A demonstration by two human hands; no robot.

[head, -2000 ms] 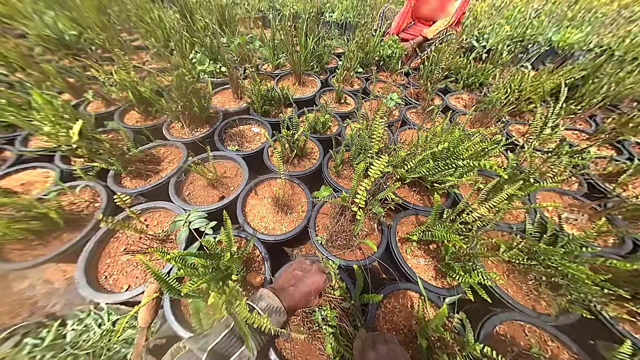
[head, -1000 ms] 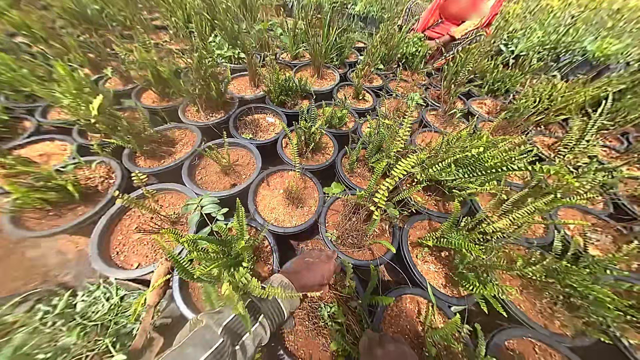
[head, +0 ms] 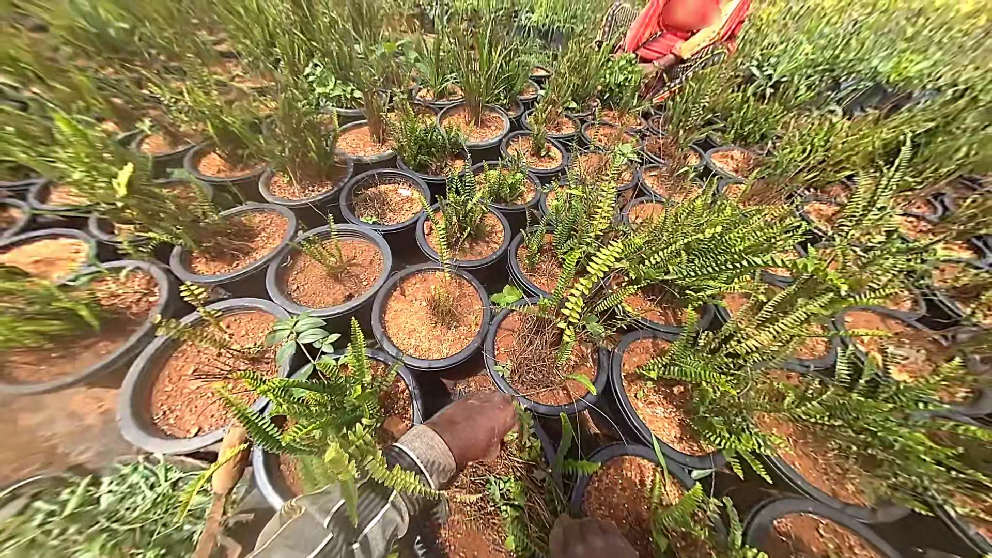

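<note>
My left hand [head: 474, 426], in a grey striped sleeve [head: 349, 515], is bent over a pot of reddish soil [head: 465, 523] at the bottom middle. Its fingers point down beside small green weeds and dry stems [head: 515, 496]; whether it grips any is hidden. At the bottom edge my right hand [head: 593, 539] shows only in part, at the right side of the same plants, its fingers out of sight. A green fern [head: 341, 426] in a black pot stands left of my left hand. Just beyond is a pot with dry roots and fern fronds [head: 539, 356].
Rows of black plastic pots [head: 431, 360] with ferns and grassy plants fill the ground. A wooden stick [head: 225, 473] leans at the lower left, near a heap of cut greenery [head: 116, 511]. A person in red clothing [head: 670, 39] is at the top right.
</note>
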